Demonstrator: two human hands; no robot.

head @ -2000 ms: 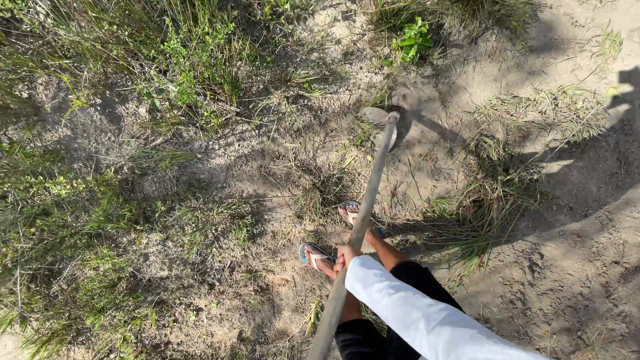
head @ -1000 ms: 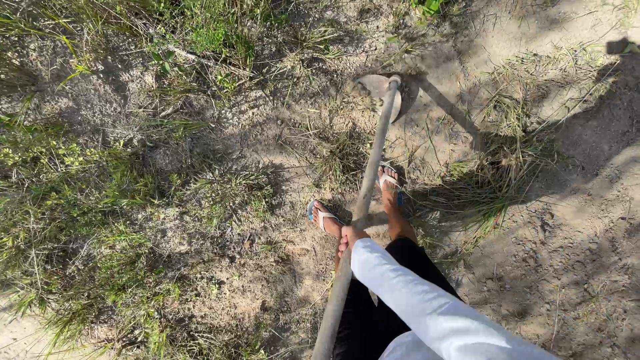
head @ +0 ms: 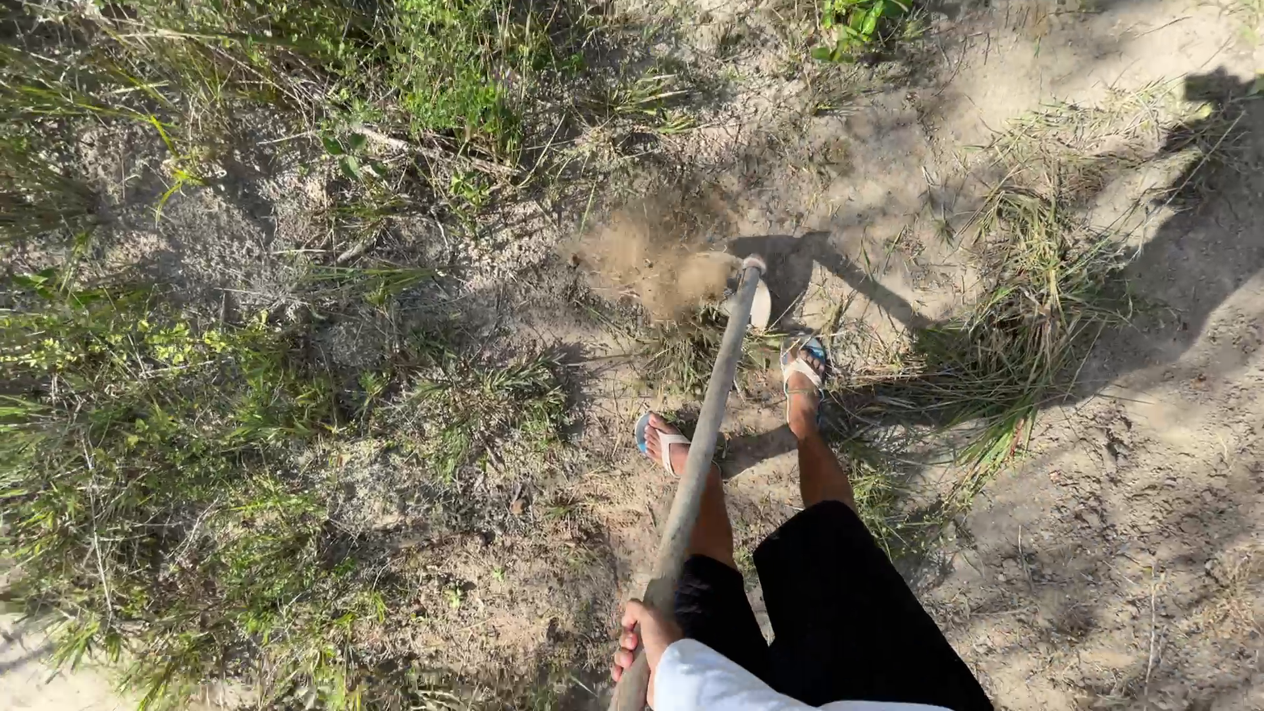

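Note:
My right hand [head: 644, 642] is closed around the worn wooden handle of a hoe [head: 706, 439], near the bottom edge of the view. The handle slants up and slightly right to the metal hoe blade [head: 760, 304], which is at the ground just in front of my sandalled feet. Flying soil [head: 662, 257] partly hides the blade's left side. Short grass [head: 681, 351] lies beside and below the blade. My left hand is out of view, as is the lower end of the handle.
My feet in flip-flops [head: 665, 442] stand close behind the blade. Pulled or cut grass [head: 1037, 296] lies in a heap to the right. Green weeds [head: 197, 395] grow on the left, with a leafy plant [head: 859, 25] at the top. A shadow crosses the sandy ground at right.
The hoe blade is now closer to my feet, with soil thrown up beside it. My right hand keeps its hold on the handle. Both feet stay in sandals on the ground.

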